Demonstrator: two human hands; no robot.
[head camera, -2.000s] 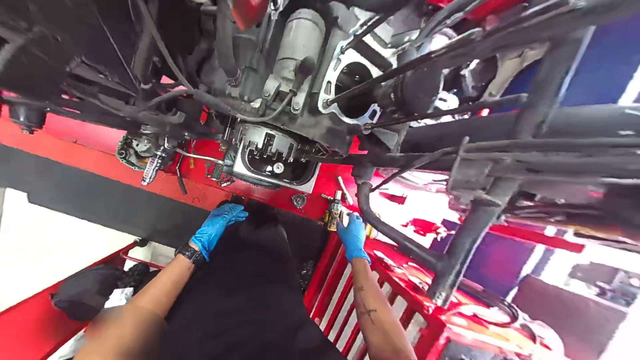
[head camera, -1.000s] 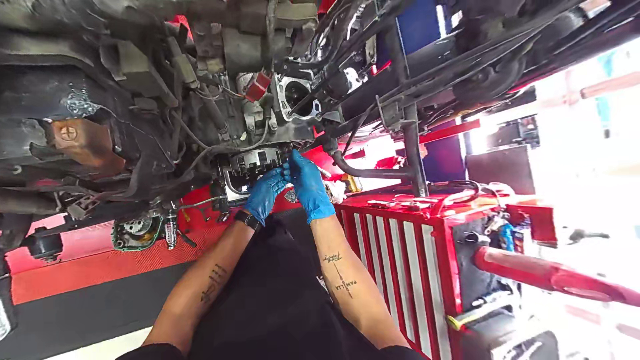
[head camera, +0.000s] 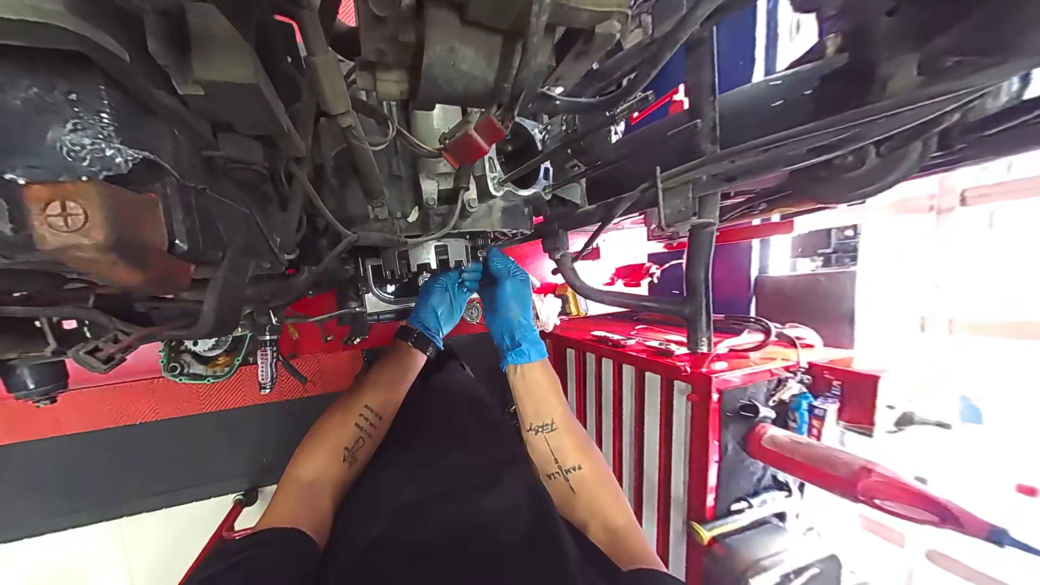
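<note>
Both hands wear blue gloves and are raised to an opened engine casing (head camera: 386, 301) on the underside of a motorcycle or similar vehicle. My left hand (head camera: 443, 305) is at the casing's right part, its fingers bent at the edge. Close beside it, my right hand (head camera: 510, 309) reaches up with its fingertips near the same edge. Whether either hand holds something small is hidden by the fingers. A round metal part (head camera: 473, 311) shows between the two hands. Above them is an open cylinder bore (head camera: 520, 158) with a pale metal rim, next to a red connector (head camera: 474, 140).
Dark hoses and frame tubes (head camera: 700, 268) cross overhead. At right stands a red slatted tool cart (head camera: 634, 325) with a red cylindrical tool (head camera: 861, 475) by its side. A cover with a green gasket (head camera: 203, 357) and a spring-like shock part (head camera: 266, 357) are at left.
Two seconds ago my hands were apart and lower, the right one at a small bottle or can by the cart. Both have come together at the casing. The view has shifted.
</note>
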